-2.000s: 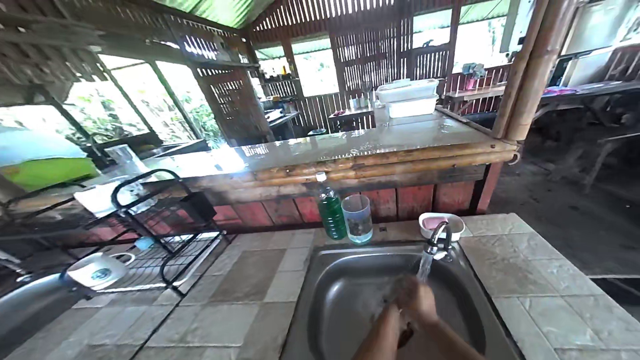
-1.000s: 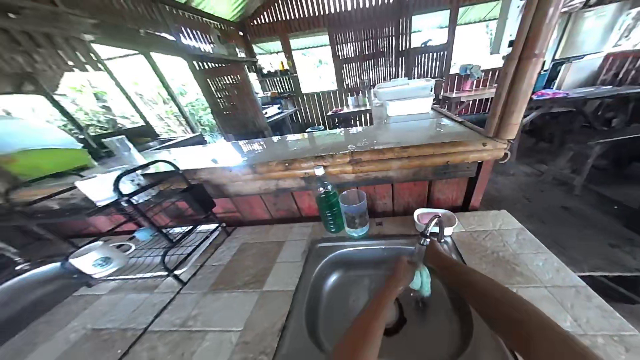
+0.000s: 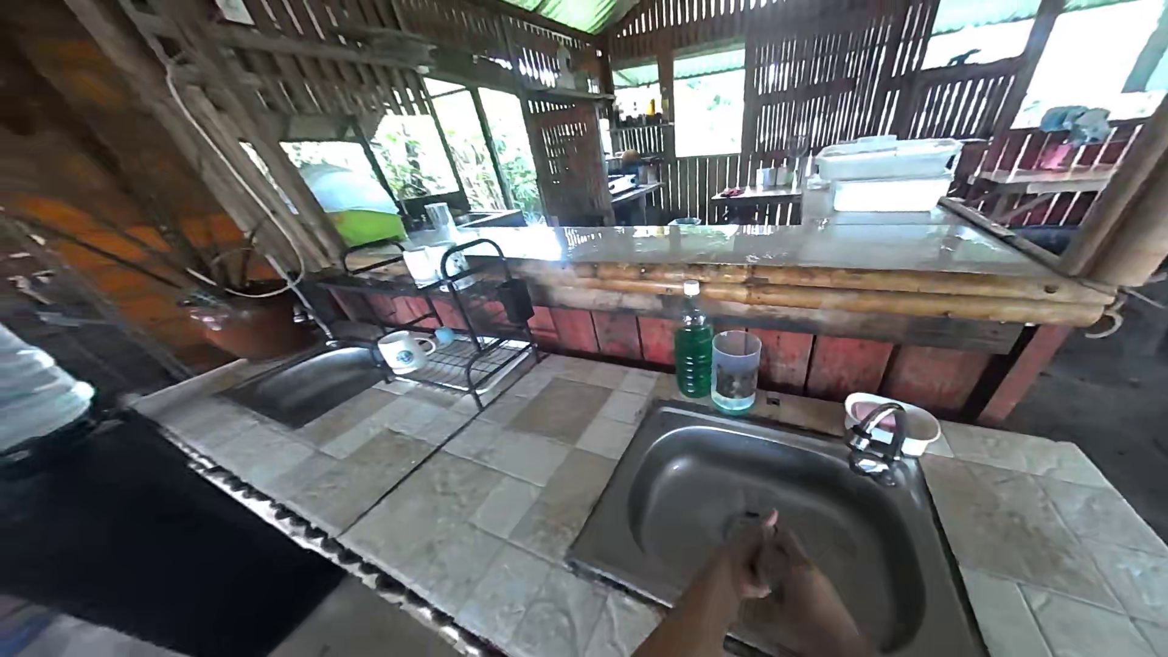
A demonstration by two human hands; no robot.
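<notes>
Over the stainless steel sink basin (image 3: 821,484), my left hand (image 3: 744,566) and my right hand (image 3: 789,561) are clasped against each other near the drain. Whether anything lies between the palms is hidden. The chrome faucet (image 3: 878,447) stands at the back right corner, and no stream shows under its spout. Behind it sits a white plastic tub (image 3: 917,429) with something pink inside. A plastic bottle of green liquid (image 3: 693,351) and a clear tumbler (image 3: 735,374) stand side by side behind the sink.
A black dish rack (image 3: 474,356) stands left on the tiled counter (image 3: 474,474), with a white mug (image 3: 403,351) at its edge. Farther left is a second metal basin (image 3: 306,383). A bamboo-edged ledge (image 3: 785,283) runs behind, bearing plastic containers (image 3: 890,182). A potted plant's pot (image 3: 251,324) stands far left.
My hands have left the faucet, where they were a second ago, and come together lower in the basin. The water stream seen two seconds ago no longer shows. The view has swung left.
</notes>
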